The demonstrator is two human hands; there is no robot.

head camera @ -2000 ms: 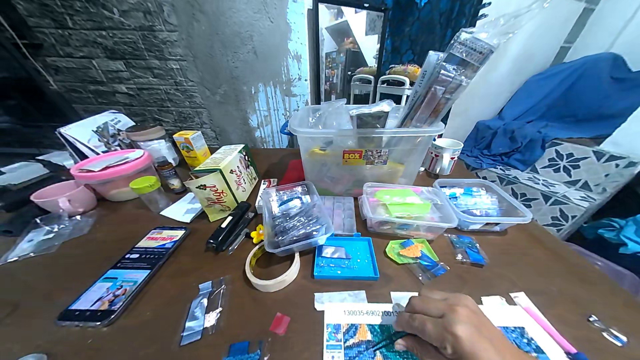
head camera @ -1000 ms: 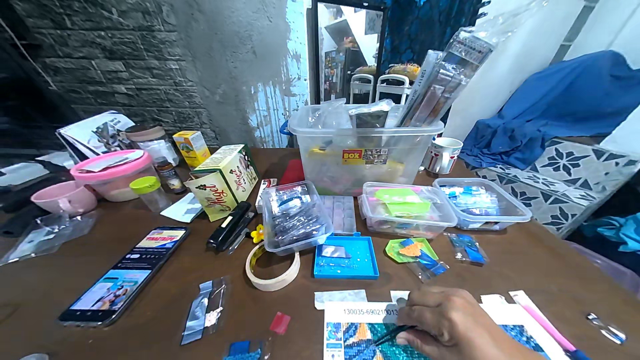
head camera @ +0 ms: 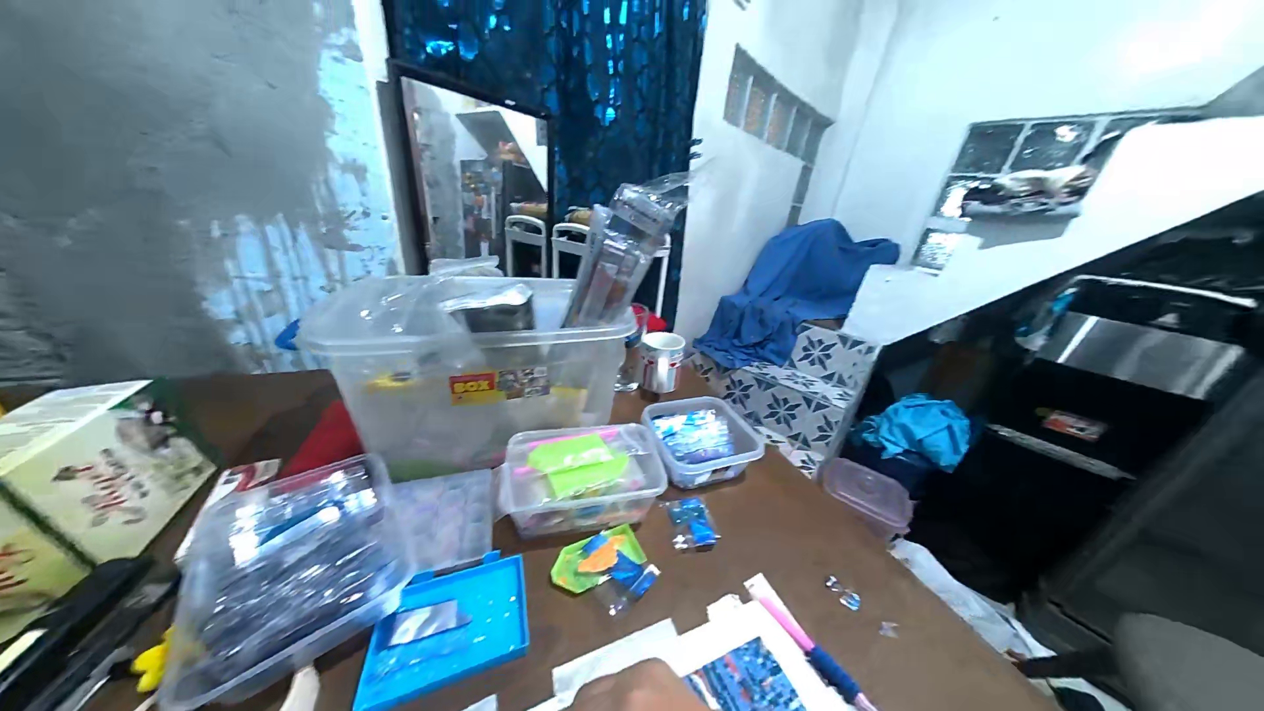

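Note:
At the bottom edge of the head view, part of one hand, which looks like my right hand [head camera: 640, 688], shows beside a printed sheet with a blue mosaic picture [head camera: 755, 676]; its fingertips and anything in them are hidden. A pink and dark blue pen-like tool [head camera: 805, 642] lies on the sheet's right side. Left of the hand sits a blue plastic tray [head camera: 494, 614] with a small silvery packet [head camera: 427, 622] in it. A green tray [head camera: 570, 568] holding orange and blue bits lies above the hand. My left hand is out of view.
A large clear plastic bin [head camera: 474, 346] stands at the back, with packets sticking out. Before it are a clear tub of bags [head camera: 296, 583], a tub with green packets [head camera: 583, 513] and a tub of blue packets [head camera: 703, 474]. A mug [head camera: 662, 363] stands behind; a box [head camera: 109, 474] is left.
The view has swung to the right. Earlier my right hand was over the mosaic picture, with a thin dark tool at its fingers; now only part of a hand shows.

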